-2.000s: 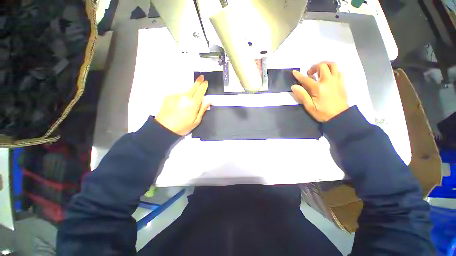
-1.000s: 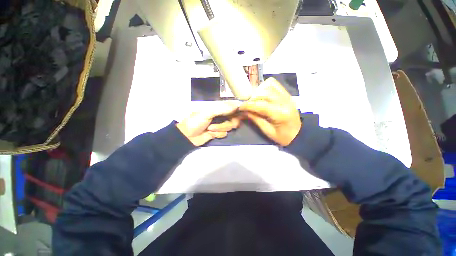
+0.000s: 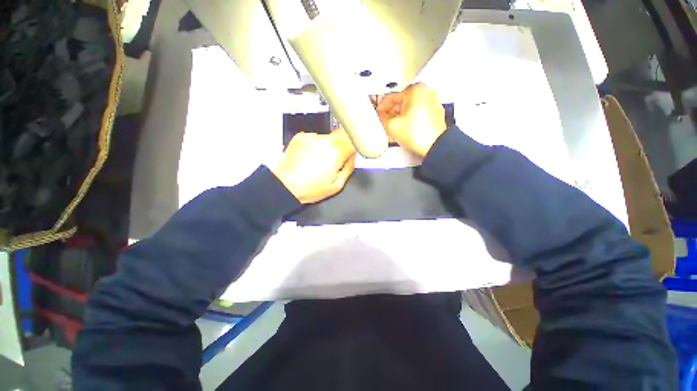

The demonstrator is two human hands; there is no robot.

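A black fabric strip [image 3: 306,128] lies across under the machine head; its two ends show on either side of the hands. A second black strip or stack [image 3: 374,200] lies in front of it on the white sheet [image 3: 344,263]. My left hand [image 3: 317,164] is at the left of the needle area, fingers curled, fingertips hidden by the machine arm [image 3: 340,88]. My right hand [image 3: 415,121] is at the right of the needle area, fingers bent inward over the clamp. Whether either hand holds a small piece cannot be seen.
An open brown carton [image 3: 115,99] full of small black pieces stands at the left. Another brown carton [image 3: 642,191] is at the right, beside the table edge. The cream machine head [image 3: 397,38] hangs over the far middle. Red and blue items show low at the left, blue ones at the right.
My hands were together over the front strip one second ago. They have moved forward and slightly apart, to either side of the machine arm. The view has shifted a little.
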